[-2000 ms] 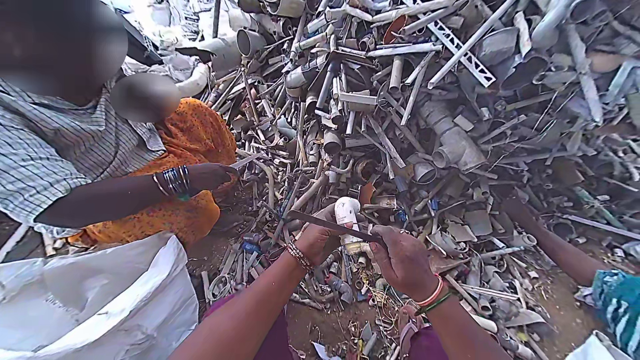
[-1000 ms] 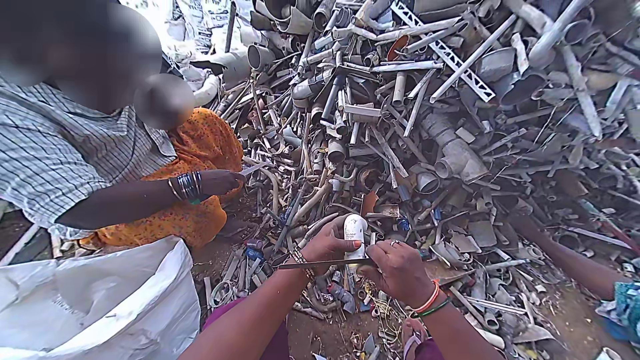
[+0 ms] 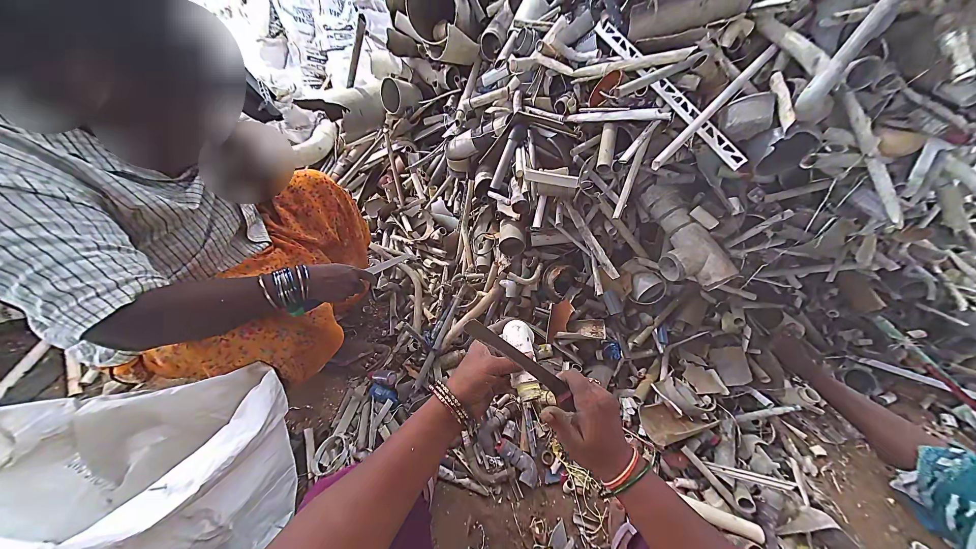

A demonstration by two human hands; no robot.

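Note:
My left hand (image 3: pixel 482 375) grips a white plastic pipe fitting (image 3: pixel 519 335) with a rounded top, just above the scrap in front of me. In my right hand (image 3: pixel 589 418) is a long, flat, dark metal blade (image 3: pixel 512 357), held at its lower right end. The blade slants up to the left, across the near face of the fitting and over my left fingers. Whether its edge touches the fitting cannot be told. Part of the fitting is hidden behind the blade and my left fingers.
A large heap of scrap plastic pipes and fittings (image 3: pixel 690 252) rises ahead and right. At left, a co-worker's hand (image 3: pixel 339 284) holds a thin blade. A white woven sack (image 3: pixel 145 457) lies at lower left. Another person's arm (image 3: pixel 862 408) reaches in from the right.
The blade was nearly level across the fitting one second ago; now it slants up to the left. My right hand has moved a little away from the fitting.

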